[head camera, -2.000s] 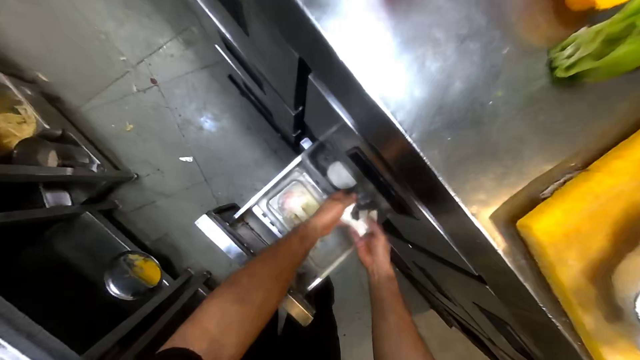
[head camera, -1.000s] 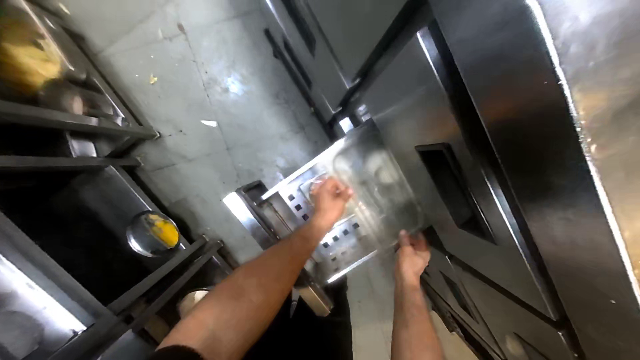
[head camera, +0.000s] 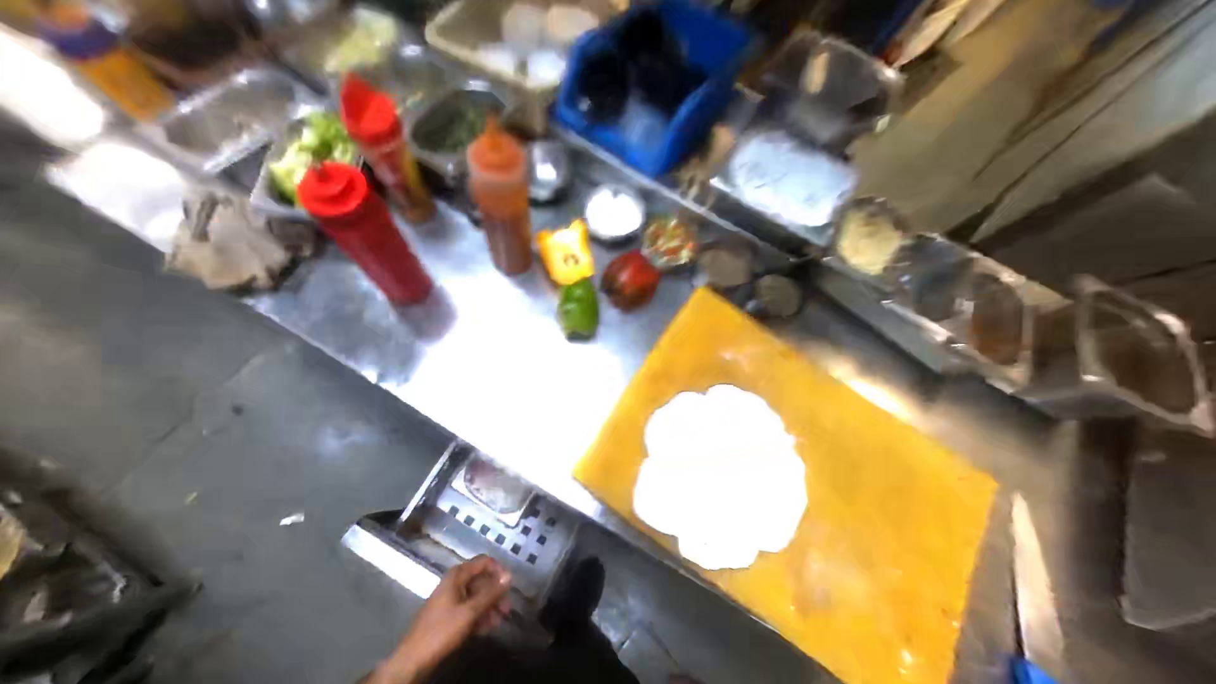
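Observation:
My left hand (head camera: 463, 608) is at the bottom, fingers curled, over the near end of an open metal drawer (head camera: 541, 565) with a perforated base; whether it holds anything cannot be told. A small container (head camera: 496, 486) is at the drawer's far end. My right hand is not in view. On the steel counter (head camera: 494, 361) lies a yellow cutting board (head camera: 883, 503) with a flat white lobed mass (head camera: 722, 475) on it, too bright to identify. Behind are a green pepper (head camera: 578, 309), a tomato (head camera: 630, 280) and a yellow packet (head camera: 566, 253).
A red squeeze bottle (head camera: 366, 233), an orange-capped bottle (head camera: 501, 199) and a tub of chopped greens (head camera: 309, 157) stand at the upper left. Behind is a blue bin (head camera: 651, 81). A knife (head camera: 1035, 575) with a blue handle lies right of the board. Clear containers line the back.
The view has swung widely to the counter top. The clear container my hands were at over the drawer is no longer between them. My right hand has left the view.

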